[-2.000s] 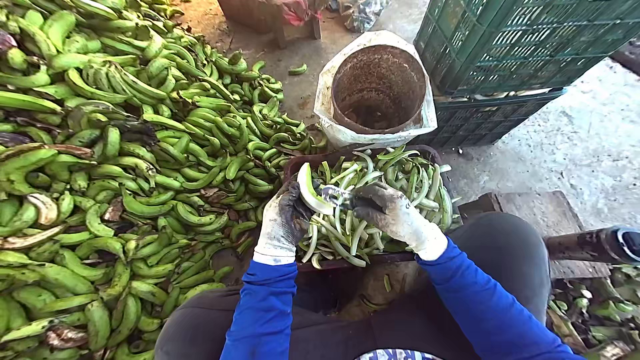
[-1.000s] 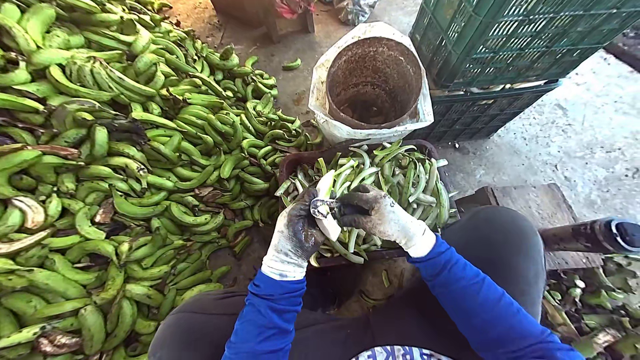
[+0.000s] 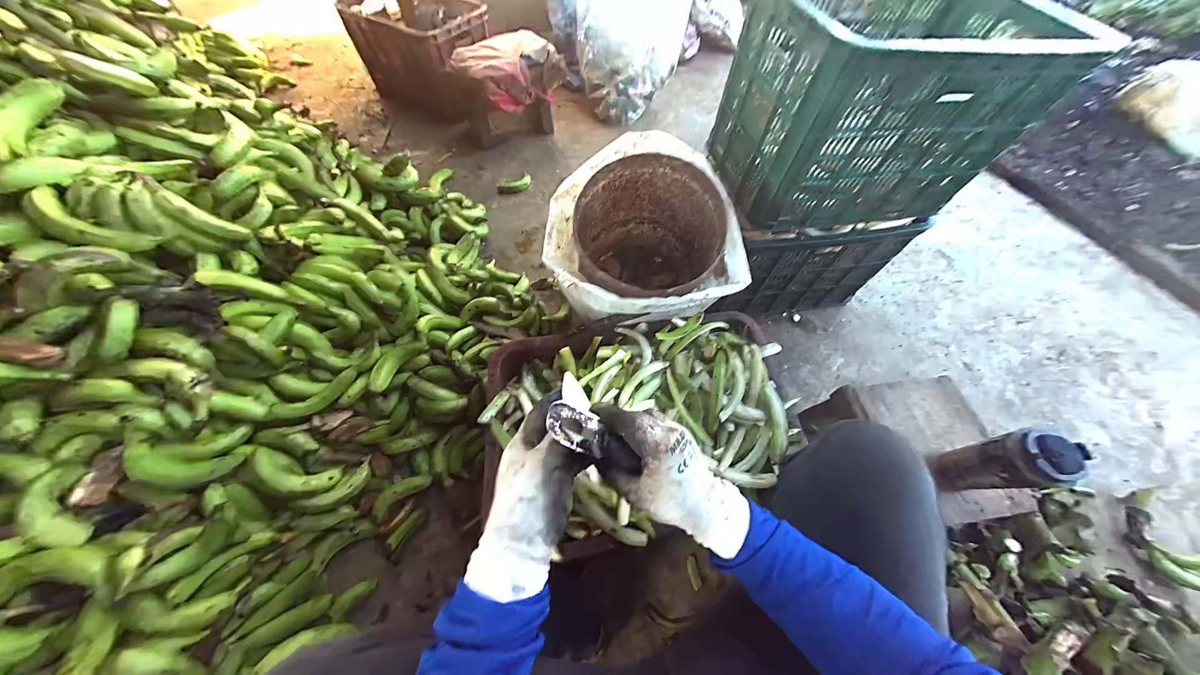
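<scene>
Both hands wear white gloves with dark, stained fingers and meet over a dark red crate [image 3: 506, 361] of green peels [image 3: 722, 375]. My left hand [image 3: 539, 469] is closed around a plantain [image 3: 573, 392], whose pale peeled tip stands up above the fingers. My right hand [image 3: 656, 464] touches it from the right, its fingers around a small metal tool [image 3: 574, 427] with a rounded, shiny end. The fingers hide most of the tool and the lower part of the plantain.
A large heap of green plantains [image 3: 281, 375] covers the left side. Beyond the crate stands a round container [image 3: 652, 225] with a white rim. Green plastic crates [image 3: 872, 131] are stacked behind it at the right. A dark bottle [image 3: 1008, 459] lies by a wooden board [image 3: 914, 412] beside my knee.
Two seconds ago the plantain lay tilted with a long pale side showing; now it stands more upright, mostly covered by the hands, which have come together. The view has tilted up.
</scene>
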